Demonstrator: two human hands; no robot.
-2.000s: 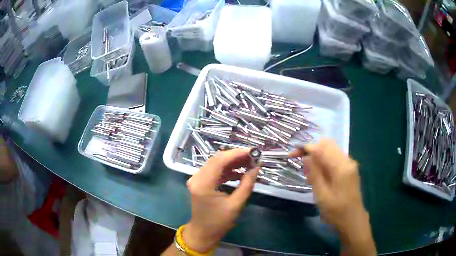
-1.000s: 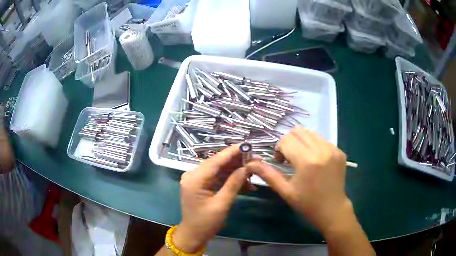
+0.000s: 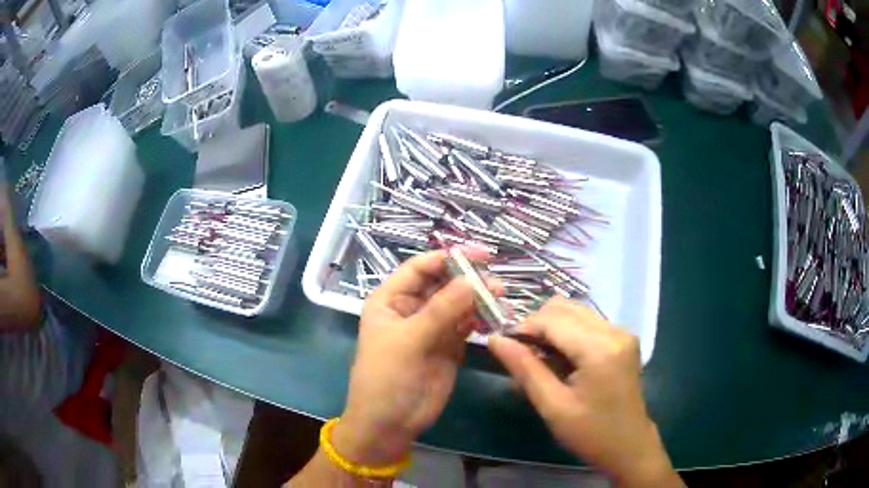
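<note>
My left hand [image 3: 410, 329] holds a shiny metal cylinder [image 3: 478, 286] between thumb and fingers, above the front edge of the parts tray [image 3: 629, 272]. The cylinder is tilted, its lower end towards my right hand. My right hand [image 3: 576, 367] pinches that lower end with thumb and forefinger. Something thin and dark shows under its fingers; I cannot tell what it is. The white tray holds a loose heap of metal cylinders [image 3: 476, 205] with thin red leads. A clear packing box [image 3: 154, 272] left of it holds cylinders in rows.
A second tray [image 3: 779, 286] of cylinders stands far right. Behind are a grey scale [image 3: 233, 160], a white roll [image 3: 284, 84], a phone [image 3: 600, 118], white tubs [image 3: 448, 48] and clear lidded boxes [image 3: 643, 43]. Another person's arm [image 3: 17, 276] shows at the left edge.
The cylinder has turned from end-on to the camera to lying slanted, its side showing. My right hand has moved lower, to its end. The white handle end seen beside my right hand is out of sight.
</note>
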